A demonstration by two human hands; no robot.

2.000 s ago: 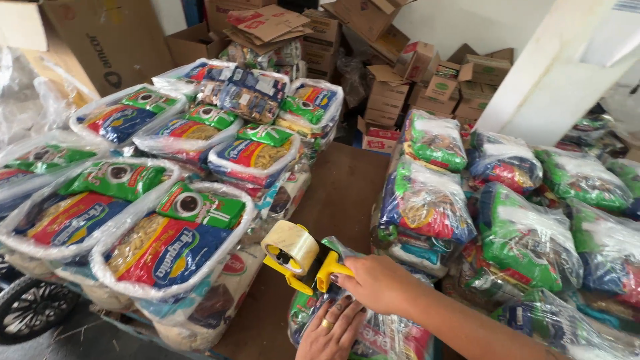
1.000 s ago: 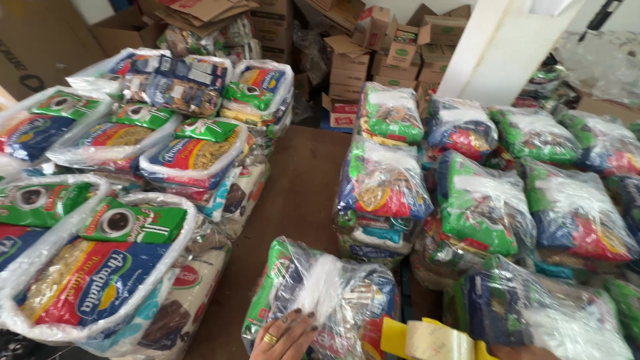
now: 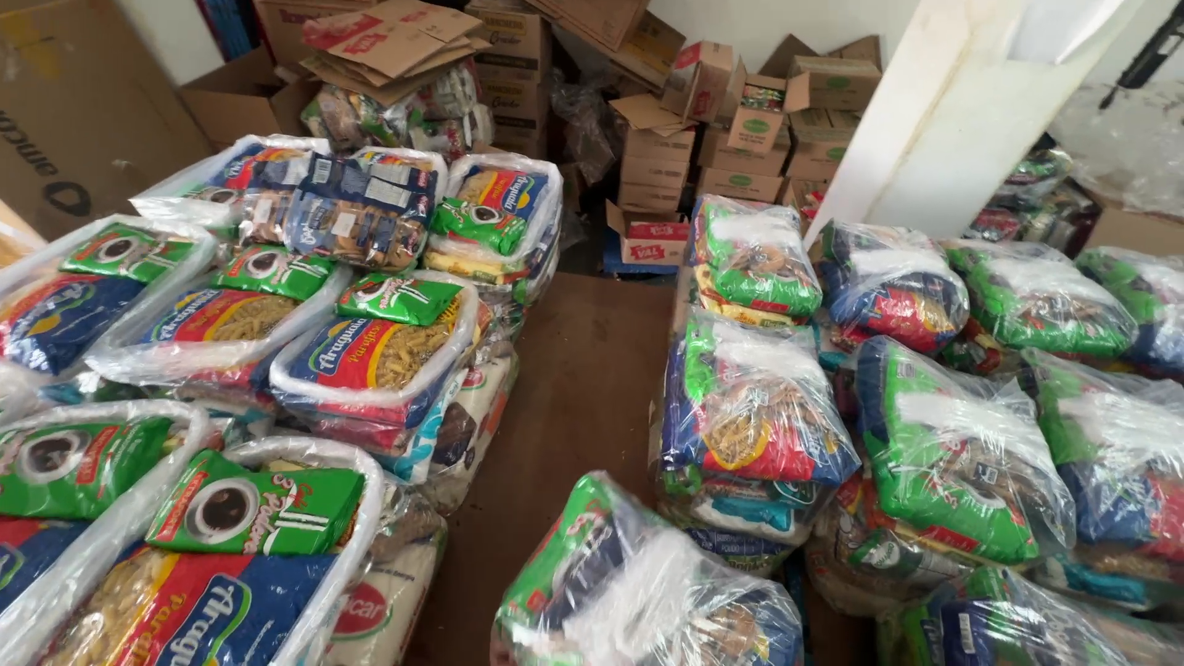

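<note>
Neither of my hands is in the frame. At the bottom centre lies a clear plastic bag of groceries point(image 3: 647, 592), with whitish tape across its top; its lower part is cut off by the frame edge. To its right stand rows of similar taped bags point(image 3: 962, 453). On the left are unsealed bags with their rims folded out, holding pasta packs point(image 3: 213, 601) and green coffee packs point(image 3: 254, 504). Several brown-and-blue packs point(image 3: 356, 213) lie across the bags at the back left. The tape dispenser is out of view.
Between the two groups runs a brown tabletop point(image 3: 564, 370). Behind it are stacked cardboard boxes point(image 3: 657, 166) and flattened cardboard point(image 3: 398, 37). A white pillar point(image 3: 934, 102) rises at the back right, and a large carton point(image 3: 83, 111) stands at the back left.
Both hands, seen earlier at the bottom with the yellow tape dispenser, have left the view. The front centre bag now shows whitish tape, as it did one second ago. The view has shifted somewhat.
</note>
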